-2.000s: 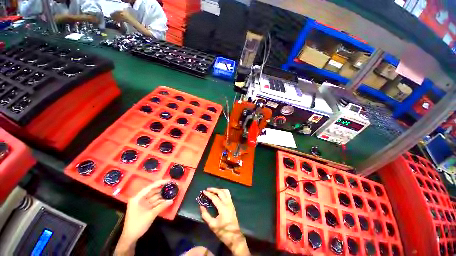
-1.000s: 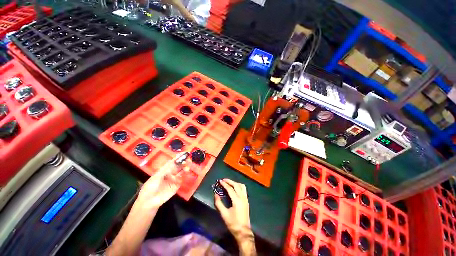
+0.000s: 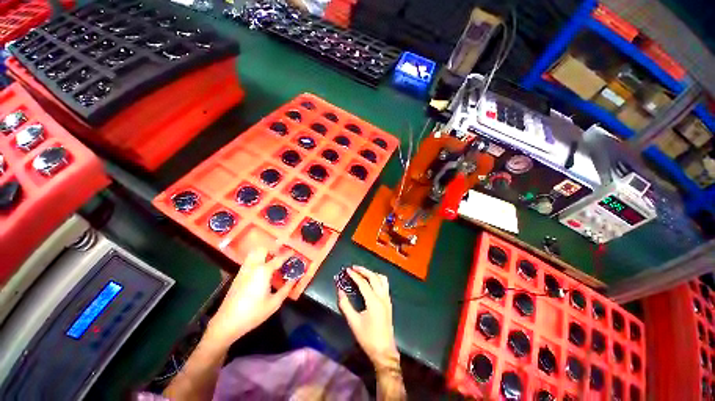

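Observation:
My left hand [image 3: 252,296] is over the near edge of the left red tray [image 3: 249,186]. Its thumb and fingers are on a round black watch head with a silver rim [image 3: 293,269], at the tray's near right corner. Whether this head rests in the pocket or sits just above it is unclear. My right hand [image 3: 372,312] holds another dark watch head [image 3: 345,280] between thumb and fingers, right of the tray and in front of the orange toggle press [image 3: 396,239]. The press's red lever grip [image 3: 454,196] has no hand on it.
The right red tray [image 3: 549,301] holds many watch heads, with a thin dark wire across it. A controller box [image 3: 533,160] and power supply [image 3: 607,213] stand behind the press. Black trays [image 3: 117,55] are stacked at left. A box with a blue display [image 3: 94,309] is lower left.
My left hand turns from a raised pose down to the tray's near right corner, where the watch head now shows. My right hand still holds its watch head, nearly in place.

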